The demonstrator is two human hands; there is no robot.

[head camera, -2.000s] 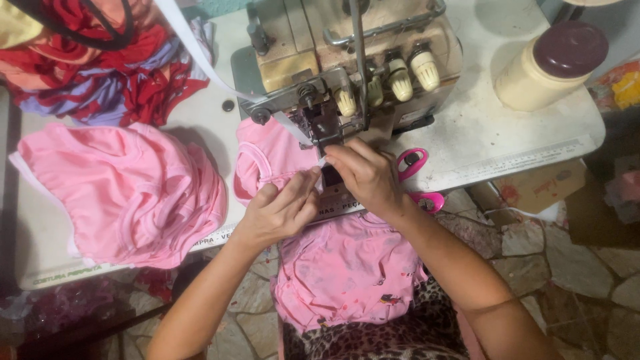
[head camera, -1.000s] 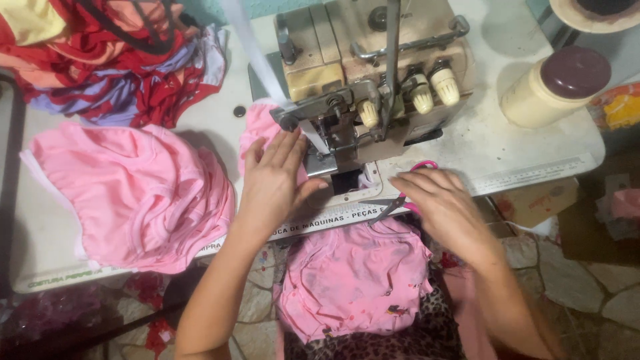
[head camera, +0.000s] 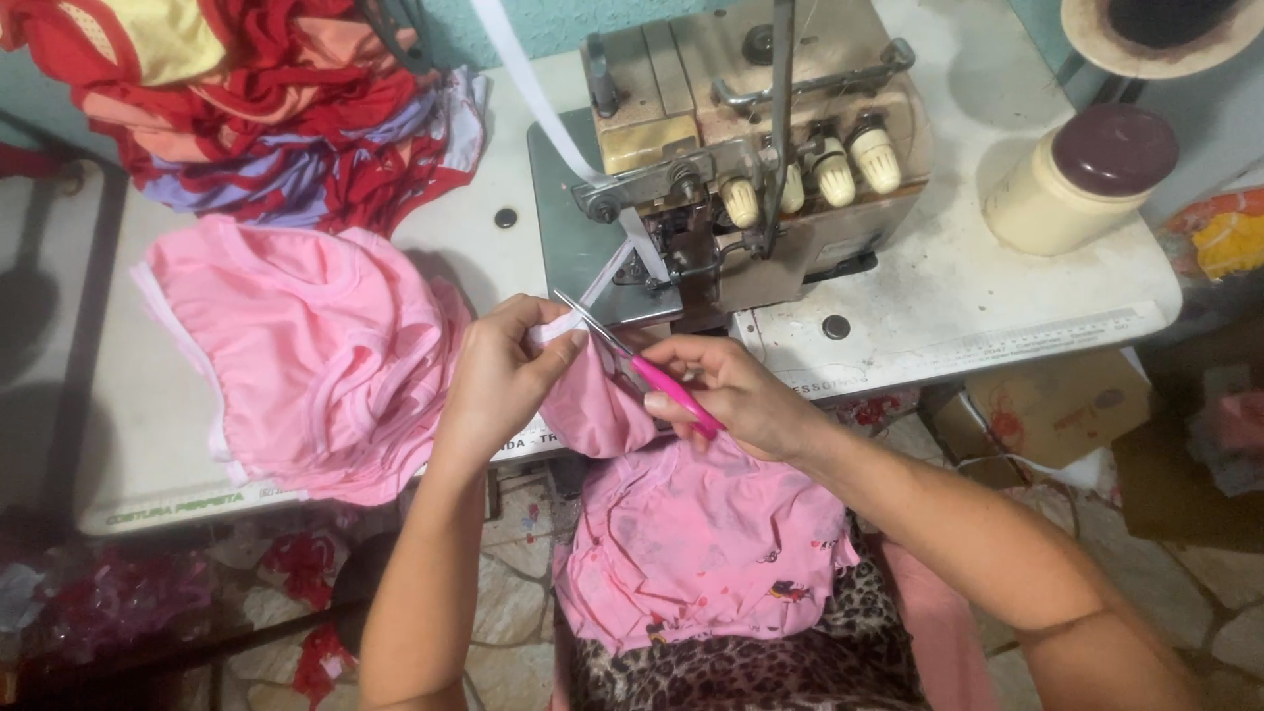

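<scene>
My left hand (head camera: 518, 360) pinches the white-trimmed edge of a pink fabric piece (head camera: 592, 400) in front of the overlock sewing machine (head camera: 760, 89). In my right hand (head camera: 726, 390) are pink-handled scissors (head camera: 676, 391), their blades across the white elastic strip (head camera: 604, 274) close to my left fingertips. That strip runs from the fabric to the machine's presser foot area, and a white band (head camera: 533, 84) feeds down into the machine from above. Pink printed fabric (head camera: 706, 543) lies on my lap.
A pile of pink garments (head camera: 296, 346) lies on the white sewing table (head camera: 1027, 331) at left, with red, lilac and peach garments (head camera: 286, 118) behind. A cream jar with a dark lid (head camera: 1081, 183) stands at right. A cardboard box (head camera: 1057, 405) is below the table.
My right hand has lifted the scissors from the table edge and brought them left to the strip. The pink piece, earlier beside the presser foot, is now held at the table's front edge.
</scene>
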